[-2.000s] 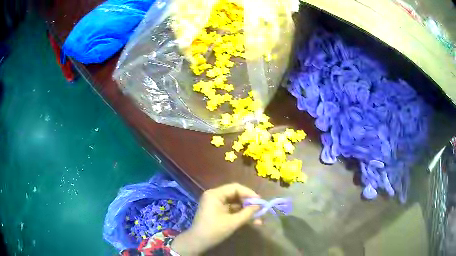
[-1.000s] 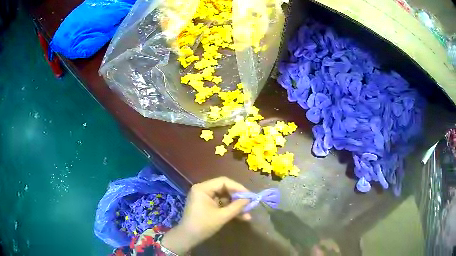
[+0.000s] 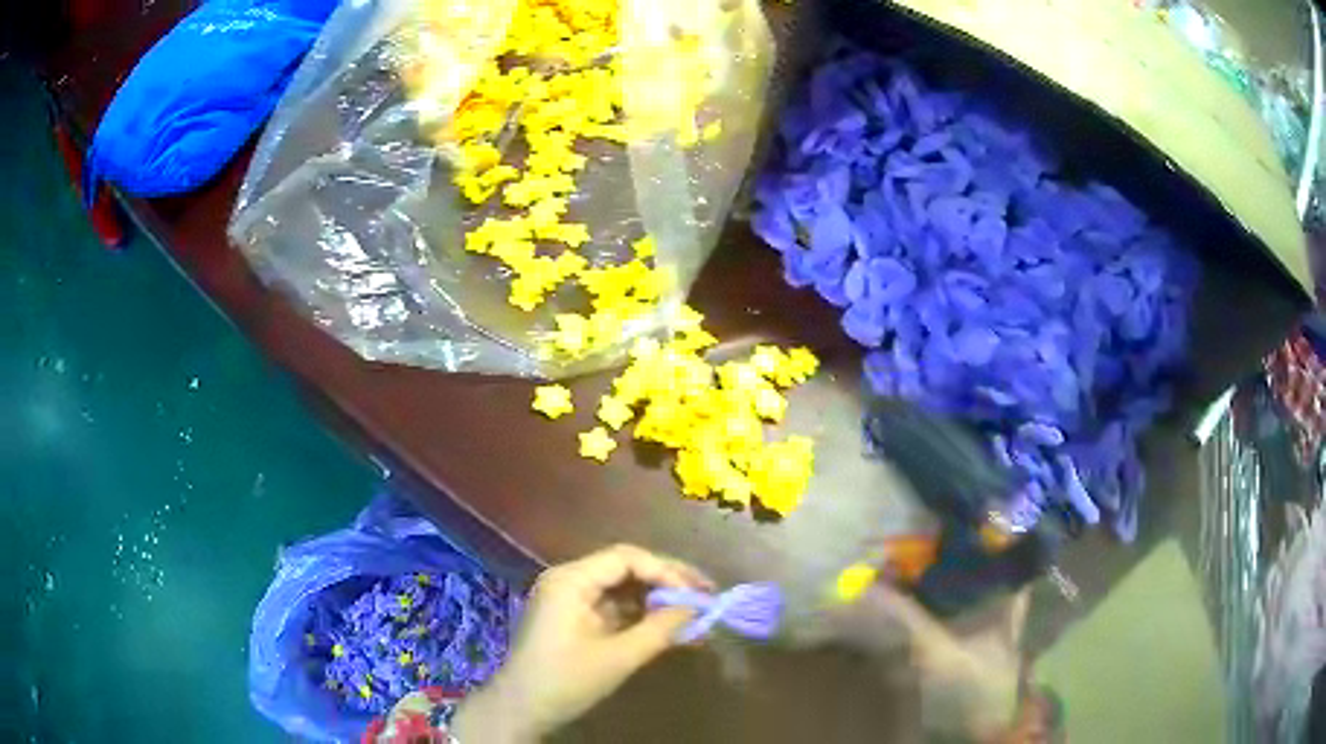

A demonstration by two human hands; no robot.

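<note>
My left hand (image 3: 589, 632) holds a purple bow (image 3: 727, 611) between thumb and fingertips above the brown tabletop (image 3: 451, 451); no star shows on the bow. My right hand (image 3: 967, 661) is blurred at the lower right and holds the dark hot glue gun (image 3: 953, 487), whose orange trigger shows. A yellow star (image 3: 857, 581) shows blurred by the right hand's fingers, to the right of the bow and apart from it. Loose yellow stars (image 3: 713, 429) spill from the clear star bag (image 3: 364, 276) above the left hand.
An open carton (image 3: 1149, 109) at the upper right spills plain purple bows (image 3: 974, 276). The collecting bag (image 3: 284, 625) with bows is below the table edge at left. A blue plastic bag (image 3: 204, 102) is at far left, a cardboard piece (image 3: 1149, 654) at lower right.
My right hand has come in from below with the glue gun and a star. The left hand still holds the bow. The view has shifted, so the table's things sit further left.
</note>
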